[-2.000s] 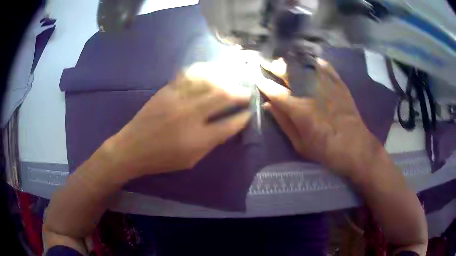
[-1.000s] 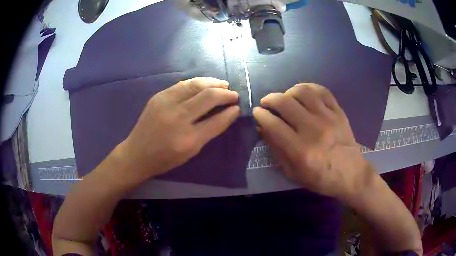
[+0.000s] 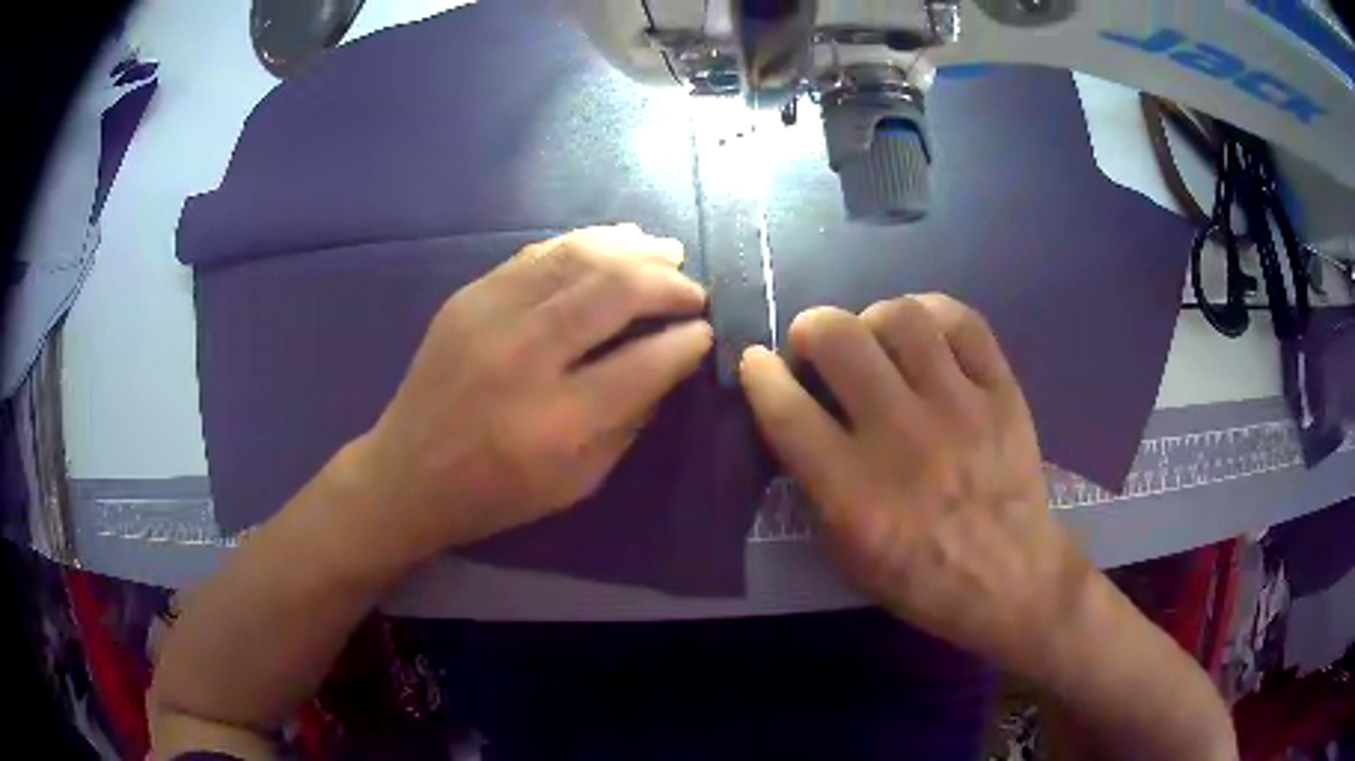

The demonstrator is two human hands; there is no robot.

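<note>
The large purple garment panel lies flat on the white table under the sewing machine head. A narrow folded purple strip with a bright line on its right edge runs from the needle area towards me. My left hand lies on the panel, its bent fingertips at the strip's left side. My right hand rests on the panel, its thumb or index tip touching the strip's near end. Neither hand clearly grips cloth; the undersides of the fingers are hidden.
A grey ribbed cylinder hangs right of the needle. Black-handled scissors lie at the right under the machine arm. A dark oval disc is at top left. The ruler-marked edge runs along the front; pale cloth lies far left.
From two seconds ago, both hands have drawn back from the bright needle area. In the last second my right hand has shifted slightly down beside the strip, and its fingers have changed pose.
</note>
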